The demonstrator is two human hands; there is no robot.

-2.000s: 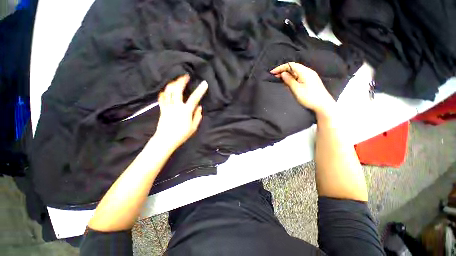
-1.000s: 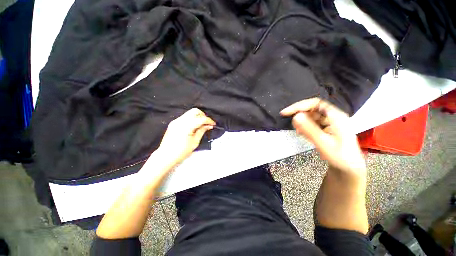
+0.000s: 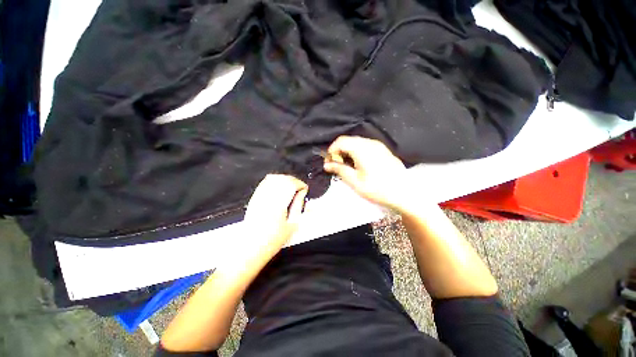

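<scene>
The black jacket [image 3: 230,146] lies spread over the white tabletop, with light lint specks on it. Its front zip [image 3: 167,230] runs along the near edge at the left. My left hand [image 3: 275,202] pinches the near edge of the jacket at the end of the zip. My right hand [image 3: 359,167] is close to its right, fingers bent at the same edge. Small pale tips show by the right fingertips; the tool itself is mostly hidden in the hand. A thin dark drawcord [image 3: 411,22] curves across the upper jacket. An oval gap at the upper left shows white table.
Another black garment with a metallic zip pull [image 3: 551,100] lies at the upper right. The white tabletop [image 3: 139,268] shows along the near edge. A red stool [image 3: 551,188] stands below at the right. A blue plastic item [image 3: 157,300] shows below the table at the left.
My right hand has moved left and down to the jacket's near edge, beside my left hand. My left hand came down from the oval gap to this edge. The jacket has shifted on the table.
</scene>
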